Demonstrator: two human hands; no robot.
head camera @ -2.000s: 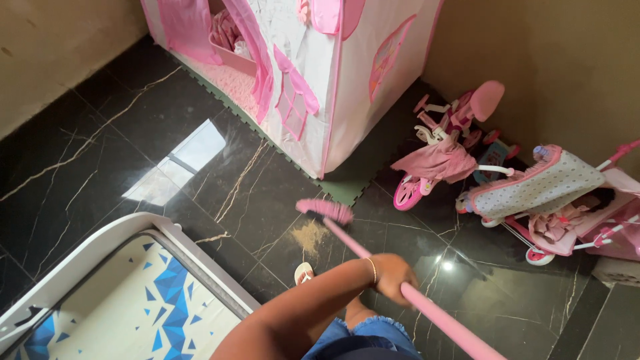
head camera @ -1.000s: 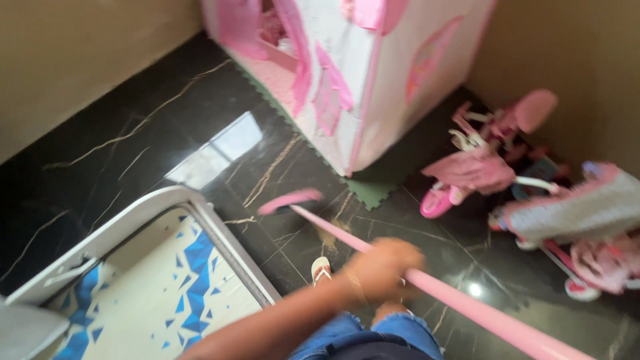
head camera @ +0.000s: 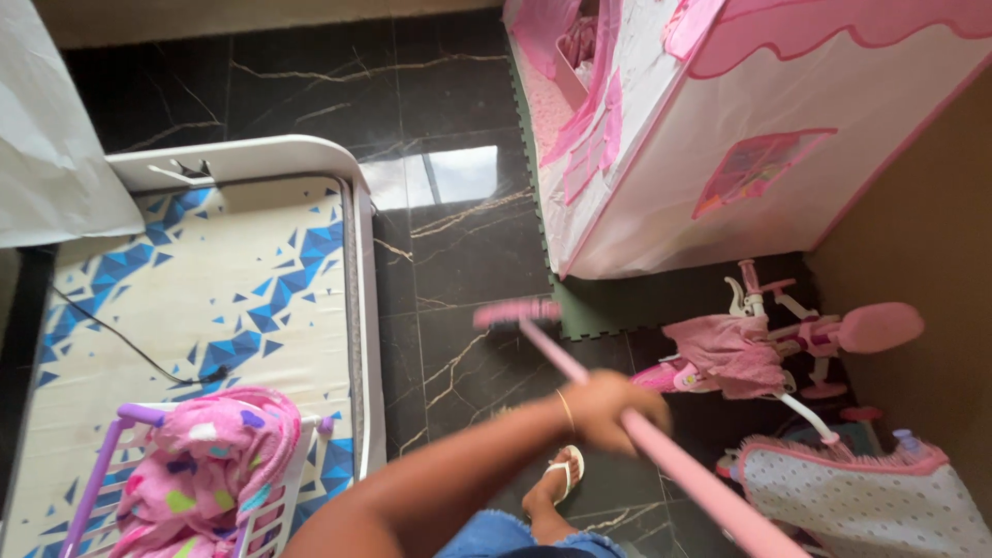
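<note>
My left hand [head camera: 620, 411] is closed around the long pink handle [head camera: 709, 484] of a broom. The broom's pink head [head camera: 515, 311] lies on the dark marble-patterned floor tiles [head camera: 457, 271], its right end against the green foam mat [head camera: 620, 306] at the corner of a pink and white play tent [head camera: 697, 155]. From the hand the handle slants down to the lower right, out of the picture. My right hand is outside the view. Below the hand, my foot in a white flip-flop [head camera: 572, 469] stands on the tiles.
At left is a mattress [head camera: 271, 232] in a white bed frame [head camera: 364, 310], with a toy crib [head camera: 101, 480] holding a pink blanket [head camera: 201, 457]. A pink child's bicycle [head camera: 806, 333] and a dotted doll stroller [head camera: 852, 488] stand at right.
The broom head has moved over the floor to the edge of the foam mat; one second ago it was left of the mat's corner. The view has turned, bringing the toy crib in.
</note>
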